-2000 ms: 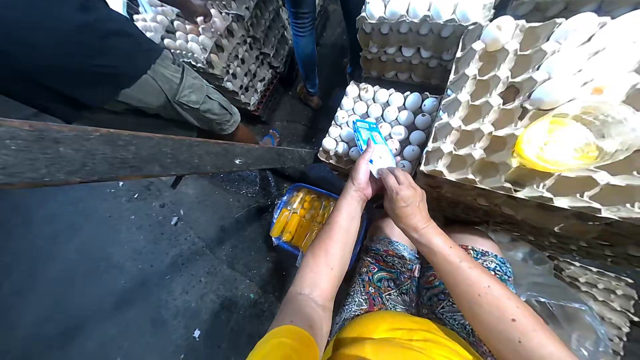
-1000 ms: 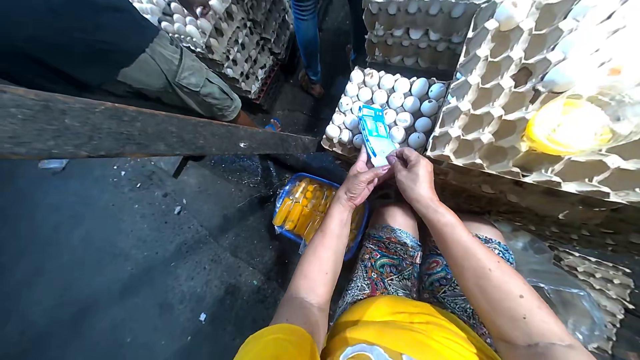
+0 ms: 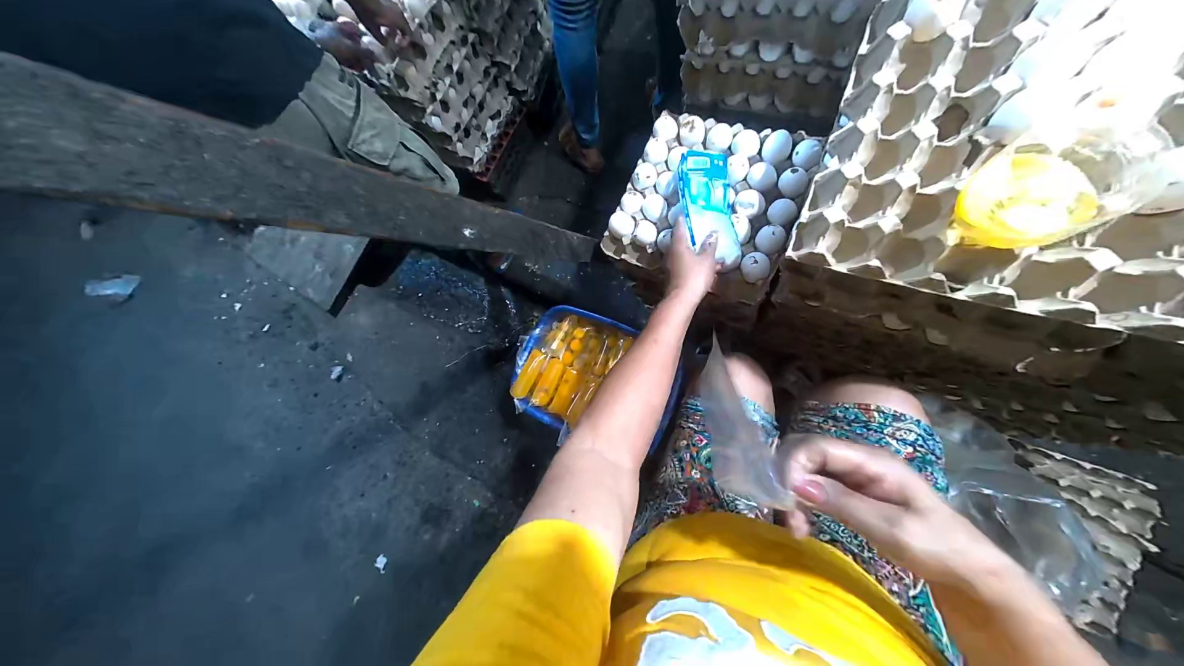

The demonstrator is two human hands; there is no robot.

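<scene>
My left hand [image 3: 694, 264] grips a blue-and-white plastic packet [image 3: 708, 199] over a cardboard tray of white eggs [image 3: 760, 176]. Above my lap, my right hand [image 3: 832, 486] pinches a small clear plastic bag [image 3: 735, 435] between thumb and fingers. Beside my left forearm stands a blue basket [image 3: 532, 342] holding yellow-orange filled clear packets [image 3: 560, 370]. On the egg trays at the right [image 3: 879, 185] lies a clear plastic bag with yellow contents [image 3: 1022, 199], near a few white eggs.
A wooden beam [image 3: 277, 185] crosses the left side. Stacked egg trays [image 3: 462, 83] stand beyond it, near another person's hands [image 3: 361, 28] and shorts. Someone in jeans [image 3: 575, 69] stands behind. More egg stacks [image 3: 768, 55] rise at the back; clear plastic [image 3: 1017, 518] lies at right.
My hands have moved apart: the left reaches forward over the eggs with the packet, while the right has drawn back to my lap with a clear bag.
</scene>
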